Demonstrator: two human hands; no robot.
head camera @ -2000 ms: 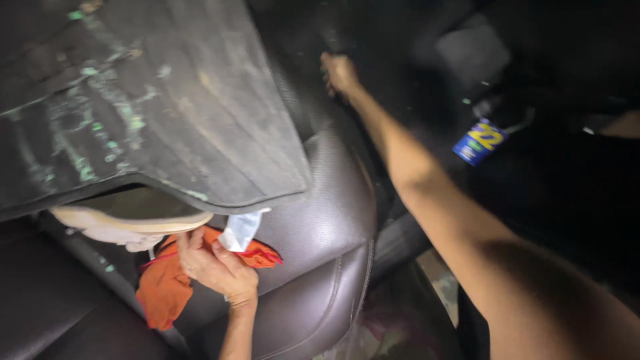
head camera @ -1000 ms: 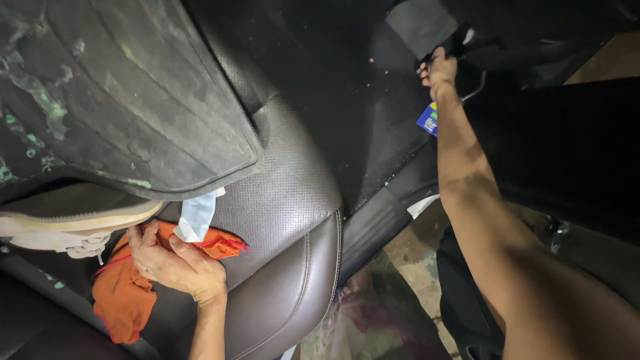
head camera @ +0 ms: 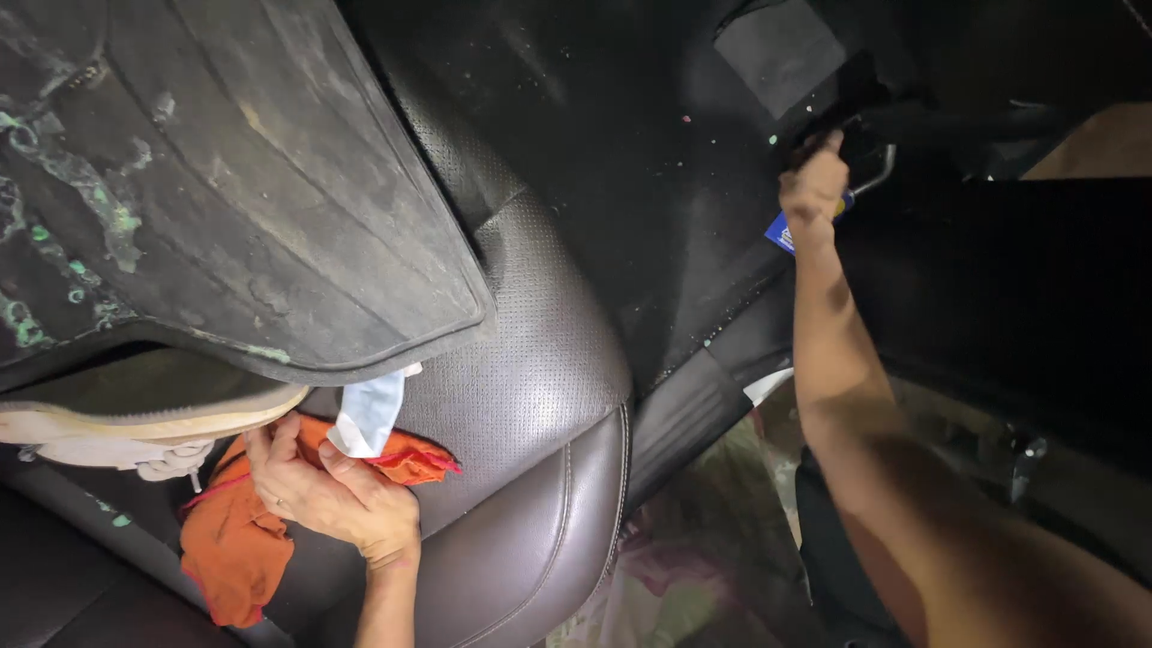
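Observation:
My left hand rests on an orange cloth with red edging, on a perforated dark leather car seat; whether its fingers grip the cloth is hard to tell. A light blue and white piece of material hangs beside its fingertips. My right hand reaches to the dark footwell, beside a bent metal bar and over a blue and yellow label or packet. Its fingers are in shadow, and what they hold cannot be made out.
A dirty rubber floor mat with green and white residue covers the upper left. Below it lies a light zippered bag. A grey square pad is at upper right. Small crumbs dot the dark carpet and door sill.
My right hand has moved right across the footwell to beside the metal bar and the blue label. My left hand stays at the orange cloth. The view has shifted.

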